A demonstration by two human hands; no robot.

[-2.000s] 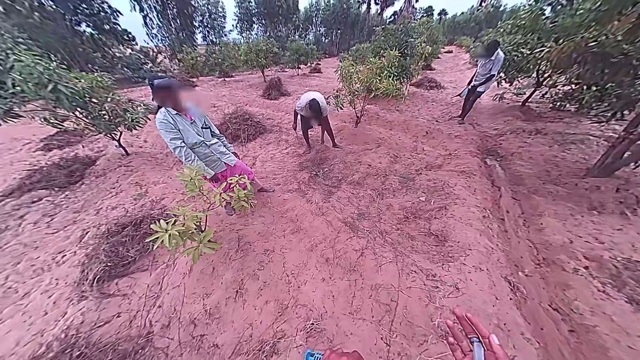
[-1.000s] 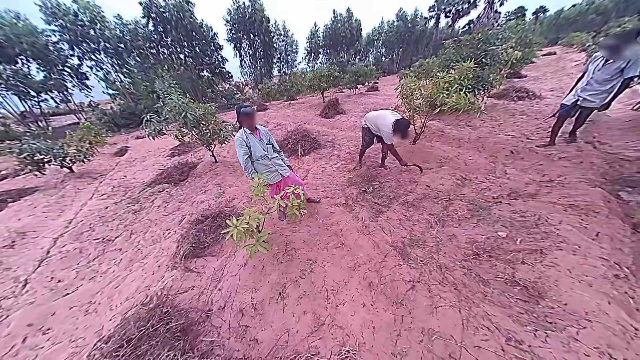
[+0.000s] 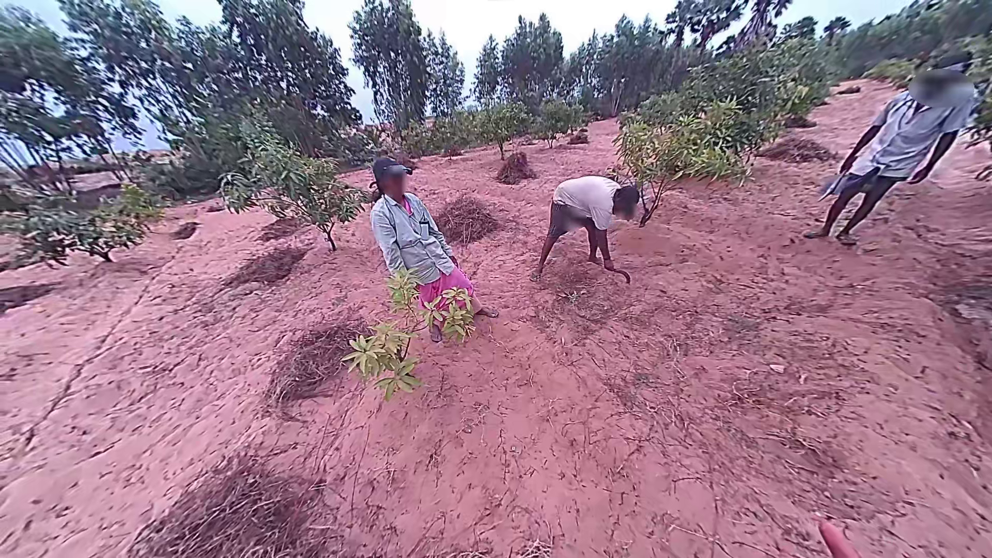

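Note:
Only a fingertip of my right hand (image 3: pixel 837 539) shows, at the bottom edge on the right, over the reddish soil; the rest of it is out of the frame. My left hand is out of view. In front of me a young leafy sapling (image 3: pixel 399 333) grows from the soil. A bent-over person (image 3: pixel 593 203) holds a curved sickle (image 3: pixel 621 273) low over dry weeds (image 3: pixel 573 291).
A person in a light shirt (image 3: pixel 415 236) is behind the sapling. Another person (image 3: pixel 899 147) stands at right, near a leafy tree (image 3: pixel 690 147). Piles of dry brush (image 3: pixel 240 511), (image 3: pixel 314 360) lie at left; another brush heap (image 3: pixel 467 219) is farther back.
My view has swung right. Both my hands showed at the bottom edge two seconds ago; now only one fingertip does. The bent-over person has turned more sideways.

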